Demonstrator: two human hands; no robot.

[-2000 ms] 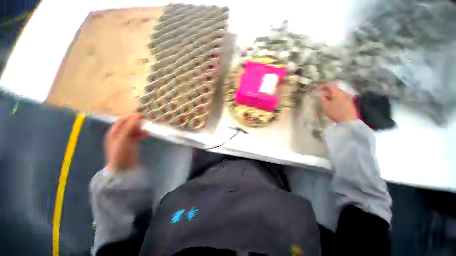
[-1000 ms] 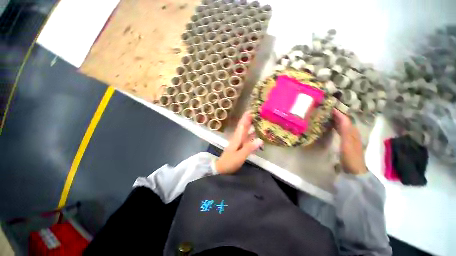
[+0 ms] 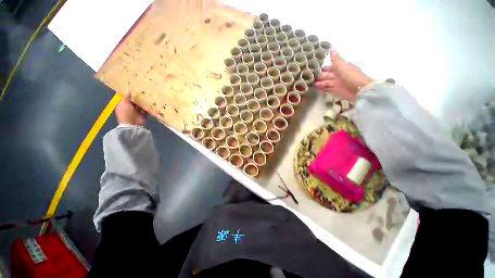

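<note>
The tan wooden board (image 3: 168,59) lies slanted at the left and centre, its right part covered with upright grey-beige rings (image 3: 247,115) in rows. My left hand (image 3: 130,111) is curled on the board's front edge near its left end, fingers partly hidden. My right hand (image 3: 342,76) reaches to the board's far right edge, fingers against or close to the outermost rings; whether they grip the edge is unclear. The pink block (image 3: 339,163), with a pale piece (image 3: 359,170) on top, sits on the speckled round stand (image 3: 320,196), partly behind my right sleeve.
The stand is on a stained pale base sheet (image 3: 374,247). A thin dark tool or cord (image 3: 286,191) lies left of it. Loose rings (image 3: 336,107) show beyond the stand, and more grey rings (image 3: 477,155) at the far right. A red bin (image 3: 51,258) is at the lower left.
Both hands have left the round stand: the left went to the board's front edge, the right to its far right edge. The view has shifted, with the board now more central.
</note>
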